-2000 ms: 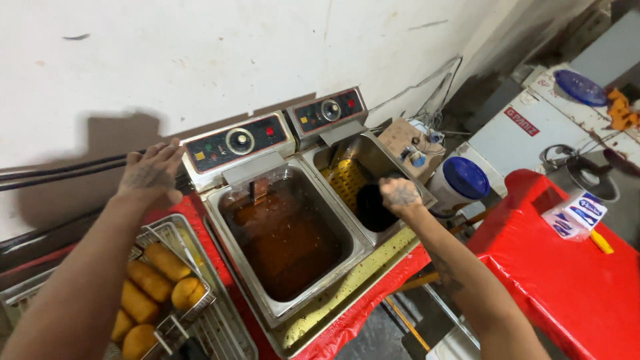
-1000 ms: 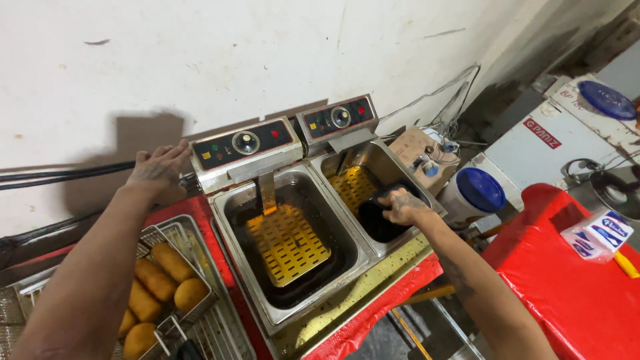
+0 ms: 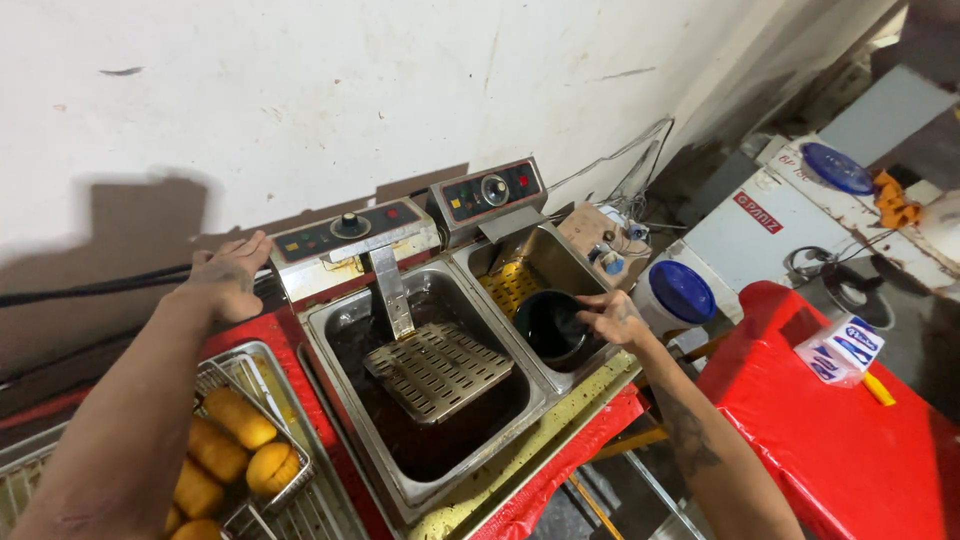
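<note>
My left hand (image 3: 229,279) is at the left end of the left control box (image 3: 352,231) of a steel double deep fryer; its grip is unclear. From that box a metal arm carries a slotted plate (image 3: 442,371), tilted and raised above dark oil in the left tank (image 3: 420,495). My right hand (image 3: 613,316) pinches the rim of a round black container (image 3: 551,326) inside the right tank (image 3: 574,262). Its contents are dark. Behind the container shows another perforated plate (image 3: 511,285). The right control box (image 3: 487,191) stands behind that tank.
Golden fried food pieces (image 3: 217,446) fill a wire basket (image 3: 304,480) on a rack tray at left. Right of the fryer are a blue-lidded bucket (image 3: 681,292), loose wires and a red-covered table (image 3: 832,442) with a packet of napkins (image 3: 840,349). A white wall (image 3: 337,97) rises behind.
The slotted plate has risen out of the left tank's oil, and its control box has tilted. My right hand has stayed at the black container, and my left hand at the box's left end.
</note>
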